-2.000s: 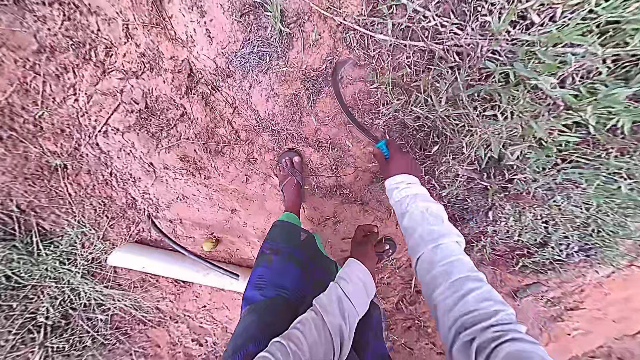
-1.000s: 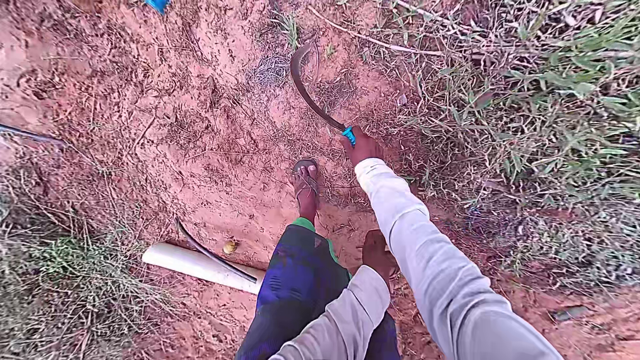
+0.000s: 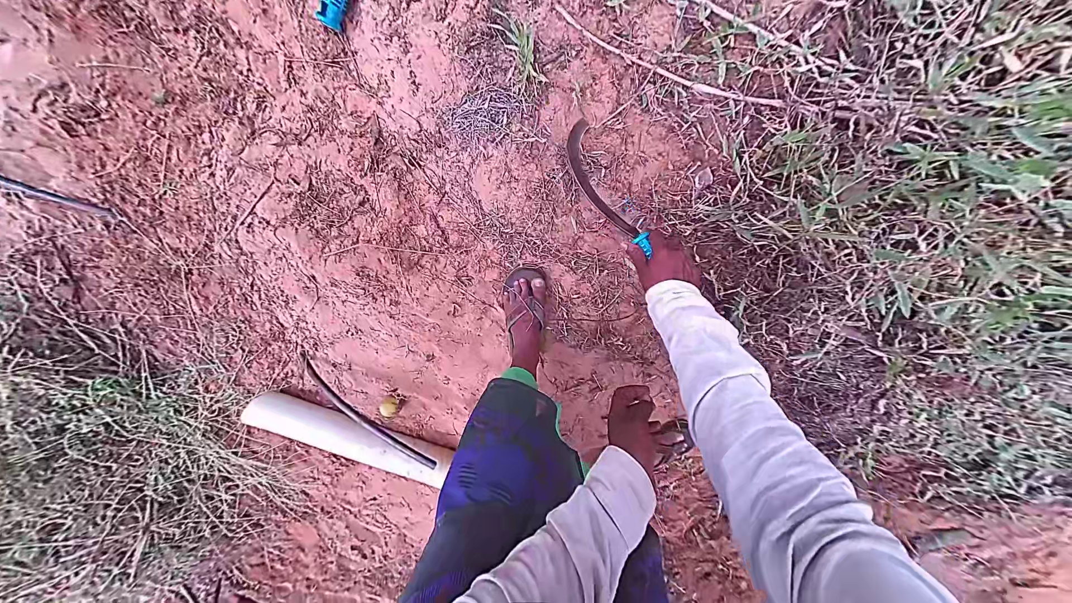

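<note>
My right hand (image 3: 667, 260) grips the blue handle of a sickle (image 3: 593, 191), whose dark curved blade points up and to the left over the bare soil. Lower down, my left hand (image 3: 632, 421) hangs close to my right sleeve, its fingers curled. Nothing shows in it, though whether its fingers are fully closed is unclear. One sandalled foot (image 3: 525, 306) stands on the reddish ground below the blade; the other sandal (image 3: 675, 439) is partly hidden behind my left hand.
A pale tube-like piece (image 3: 335, 430) lies at lower left under a dark curved strip (image 3: 360, 415), beside a small yellowish round object (image 3: 390, 406). Dry grass (image 3: 126, 469) borders the left, greener grass (image 3: 963, 226) the right. A blue object (image 3: 332, 12) sits at the top edge.
The sickle in my right hand has swung left and then lower relative to the soil. The view has shifted, and the blue object at the top has come into it.
</note>
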